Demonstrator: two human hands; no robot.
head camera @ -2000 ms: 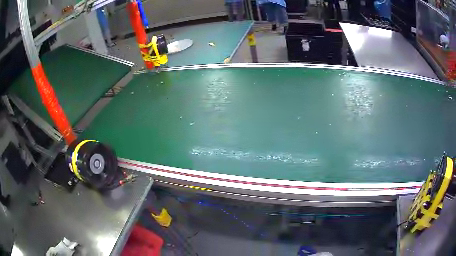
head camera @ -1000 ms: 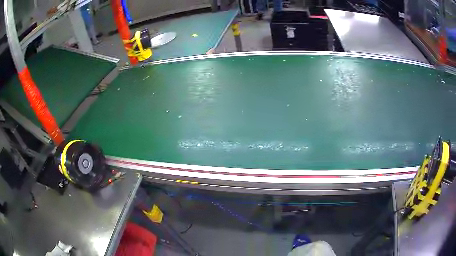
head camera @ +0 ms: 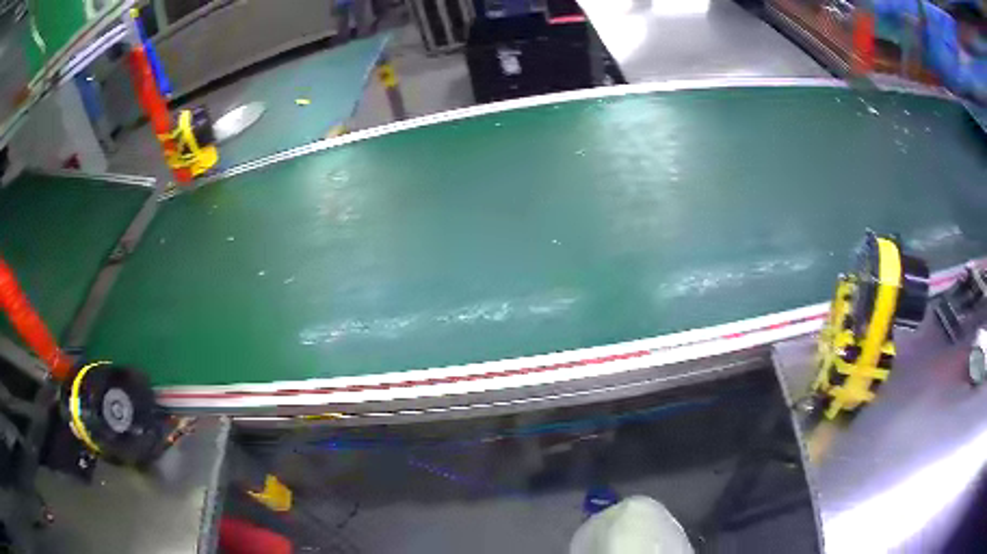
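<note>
Neither of my hands is in the picture. The green conveyor belt (head camera: pixel 465 238) lies in front of me, with small pale specks on it and a white edge with a red line. A whitish rounded shape (head camera: pixel 632 530) shows at the bottom edge, perhaps my covered leg, with a small blue patch (head camera: pixel 599 500) beside it. A black fan or blower wrapped in yellow tape (head camera: pixel 882 303) stands on the right steel table (head camera: pixel 909 422). Another black round fan with a yellow band (head camera: pixel 115 412) is at the left table (head camera: pixel 179 487).
A small whitish ring (head camera: pixel 977 363) and a dark fixture (head camera: pixel 958 308) are on the right table. Orange-red wrapped posts stand at left (head camera: pixel 30 319) and behind the belt (head camera: pixel 146 92). Black bins (head camera: pixel 530 60) are at the back. People in blue are partly visible at the upper right.
The view has turned to the right and tilted, so the belt slants. More of the right table shows; the crumpled white item on the left table is out of view.
</note>
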